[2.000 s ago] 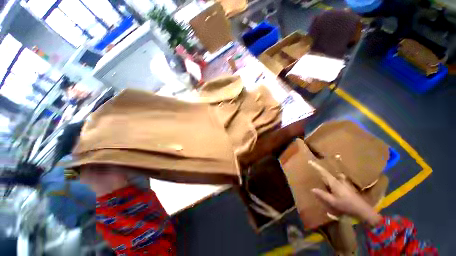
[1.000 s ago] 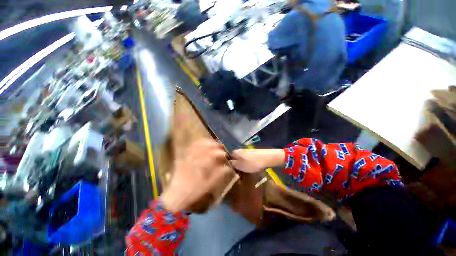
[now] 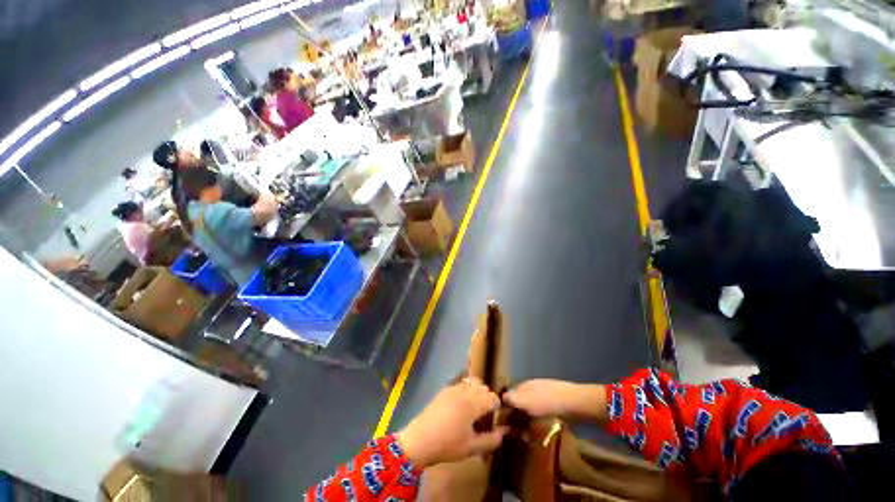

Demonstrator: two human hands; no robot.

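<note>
A tan-brown bag body (image 3: 589, 469) is held low in front of me at the bottom centre of the head view, its narrow end pointing up and away over the aisle floor. My left hand (image 3: 456, 424) grips the bag's edge from the left. My right hand (image 3: 538, 399) pinches the edge from the right, close beside my left fingers. The bag looks dark between its edges. A thin pale strip shows below my right hand. Whether a small tool is in either hand cannot be told.
An aisle floor (image 3: 525, 196) with yellow lines runs ahead. At left are a blue crate (image 3: 304, 284) on a metal-framed table, cartons (image 3: 427, 227) and seated people (image 3: 221, 221). At right are a black cloth pile (image 3: 746, 255) and a white table (image 3: 824, 186). A white panel (image 3: 118, 392) stands lower left.
The view has turned from the desk to the aisle. Both hands stay on the bag's edge, now lower in view. Two seconds ago they were apart, with the right hand over another bag.
</note>
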